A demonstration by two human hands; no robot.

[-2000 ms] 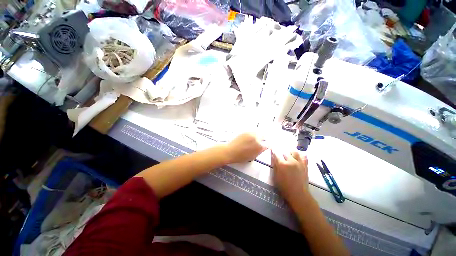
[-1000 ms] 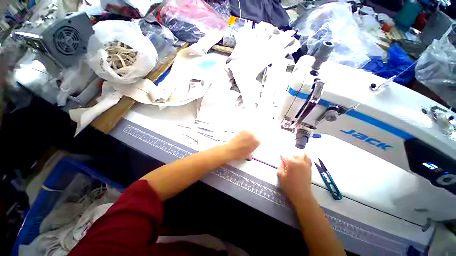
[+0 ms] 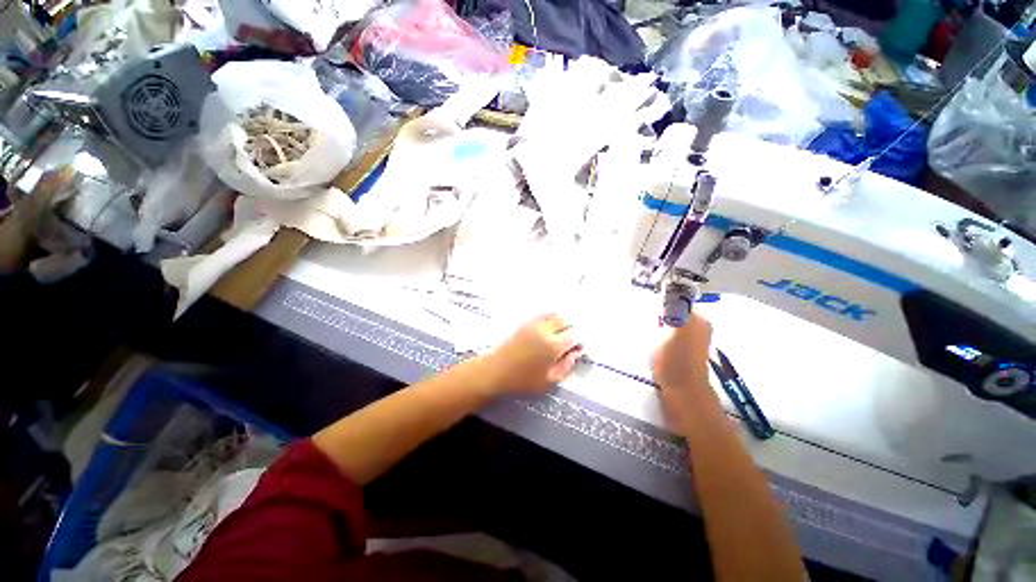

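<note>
The white sewing machine stands at the right, with its presser foot and needle area near the picture's middle. My left hand rests at the table's front part, left of the needle, fingers bent; glare hides whether cloth is in it. My right hand is just below the needle area, its fingertips partly behind the dark round part under the head; what it holds cannot be seen. The green-teal thread snips lie right of my right hand. An overexposed pile of cream cut pieces lies left of the needle.
A larger cream cloth drapes over a brown wooden strip at the table's left. A white bag of beige strips stands behind. A blue crate is on the floor at left. Another person's hand shows at far left.
My right hand has moved up towards the needle area. My left hand has moved slightly down and left. Another person's hand has appeared at the far left.
</note>
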